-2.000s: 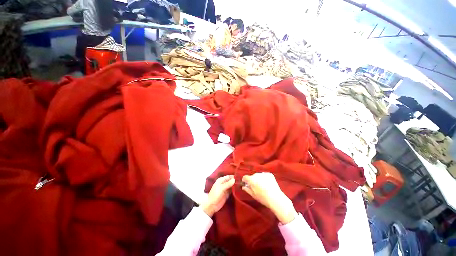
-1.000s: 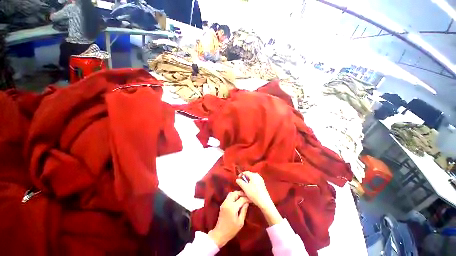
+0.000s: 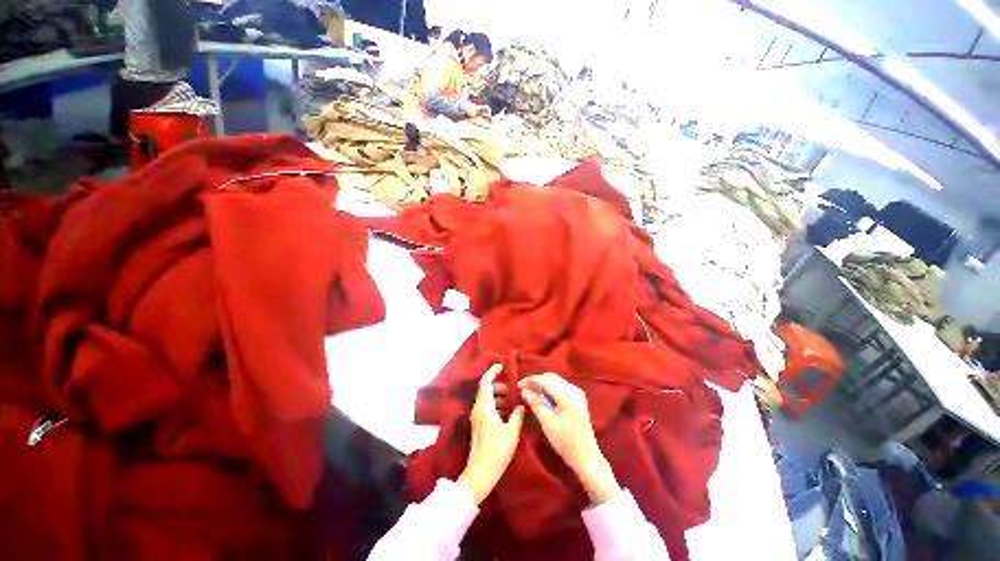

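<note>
A red garment (image 3: 548, 263) lies bunched on the white table in front of me, with a small white tag (image 3: 455, 299) at its left edge. My left hand (image 3: 493, 430) pinches a fold of the red cloth between thumb and fingers. My right hand (image 3: 560, 414) is just beside it at the same fold, fingers curled around a small tool, mostly hidden, with a bluish glint. The tool's tip cannot be made out.
A large heap of red garments (image 3: 143, 285) is at the left, with a shiny spot on it. Tan garments (image 3: 395, 148) lie further along the table (image 3: 378, 378). An orange stool (image 3: 806, 367) and denim (image 3: 839, 510) are at the right. A person (image 3: 447, 77) sits beyond.
My left hand has moved up from below my right hand and now pinches the cloth beside it. The view has shifted a little, moving the scene left. The red garment lies much as before.
</note>
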